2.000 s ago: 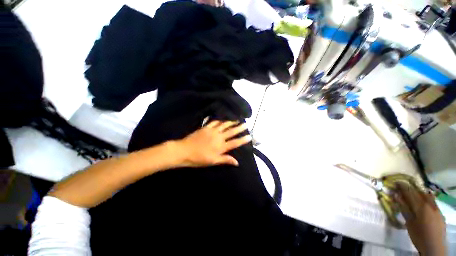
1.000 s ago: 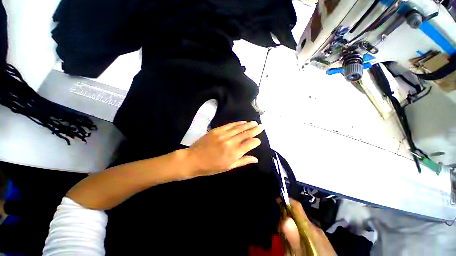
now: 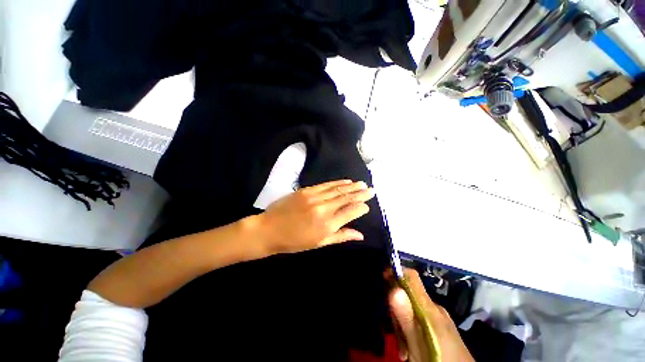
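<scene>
Black cloth [image 3: 254, 134] lies over the white table and hangs over its front edge. My left hand [image 3: 315, 215] lies flat on it, fingers a little spread, fingertips at the cloth's right edge. My right hand [image 3: 424, 318] holds the gold-handled scissors [image 3: 393, 247] at the bottom. Their silver blades point up along the cloth's right edge, with the tip near my left fingertips. The blades look nearly closed. The lower cloth is cut off by the picture's edge.
The sewing machine head [image 3: 495, 49] with its ribbed knob [image 3: 499, 97] stands at the upper right. A long black tool [image 3: 559, 159] lies right of it. Black cords [image 3: 56, 159] hang at the left. A ruler scale [image 3: 131, 134] shows on the table [image 3: 488, 233].
My right hand has picked up the scissors from the table at the right and brought them to the cloth's edge. Since one second ago, the blades have closed and moved up along the edge.
</scene>
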